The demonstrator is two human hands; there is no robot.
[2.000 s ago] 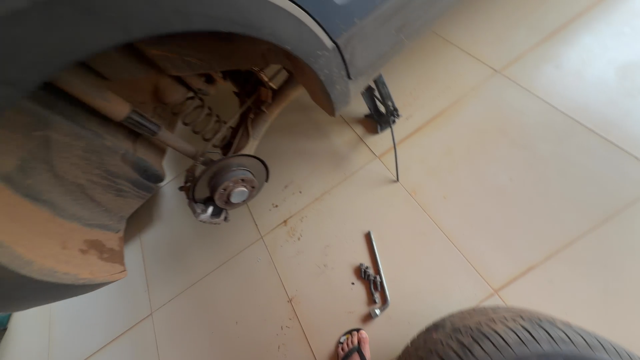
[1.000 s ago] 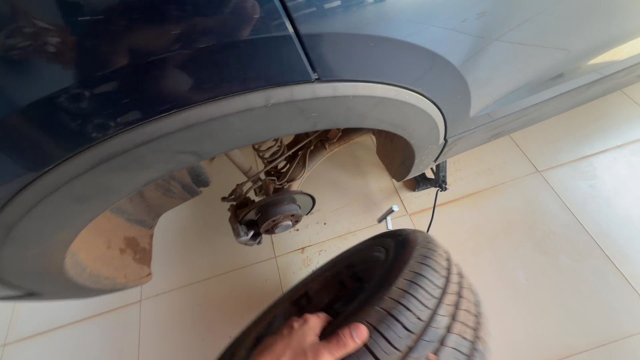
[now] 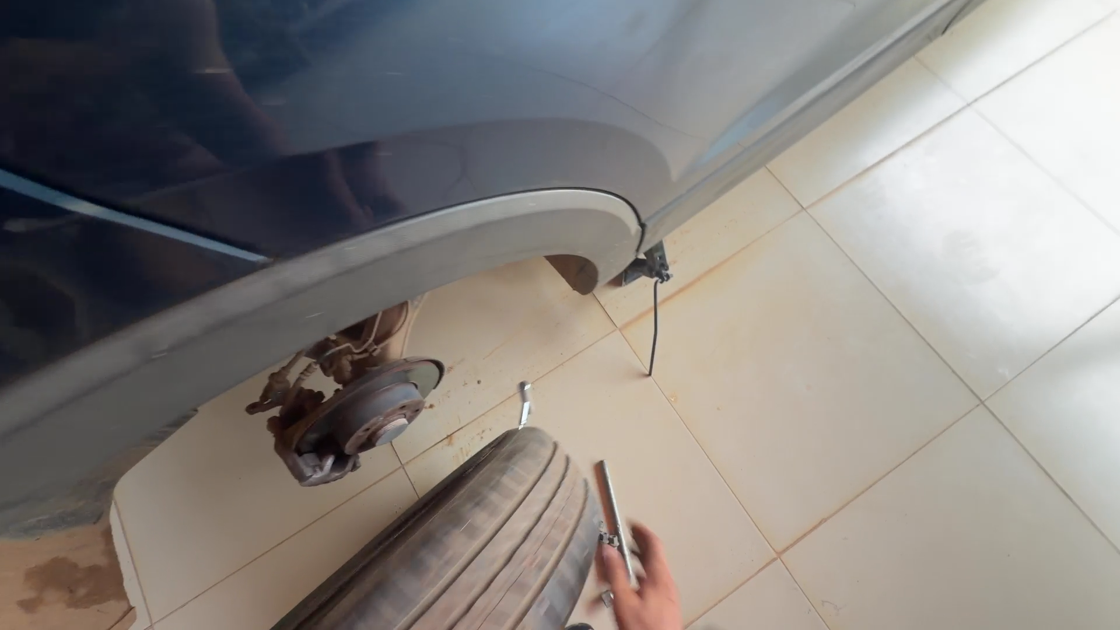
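Note:
My right hand [image 3: 643,582], slightly blurred, is at the bottom with its fingers apart, beside the tread of an upright wheel's tire [image 3: 490,542]; whether it touches the rubber I cannot tell. An L-shaped lug wrench [image 3: 612,503] lies on the floor just behind my fingers, with small metal parts, probably wheel bolts [image 3: 606,538], beside it. A shiny metal tool [image 3: 525,404] shows past the top of the tire. Left of the tire is the car's bare wheel hub with brake disc [image 3: 381,416]. My left hand is out of view.
The dark car body [image 3: 490,149] and its grey wheel arch trim [image 3: 437,254] overhang the hub. A jack [image 3: 649,265] stands under the sill, its crank rod [image 3: 654,328] reaching over the tiled floor [image 3: 787,385]. A brown-stained panel [image 3: 66,577] is at lower left.
The wheel, at the lower right two seconds ago, now stands nearer the hub. The hand seen on it one second ago is no longer there; my right hand has come into view at its right side.

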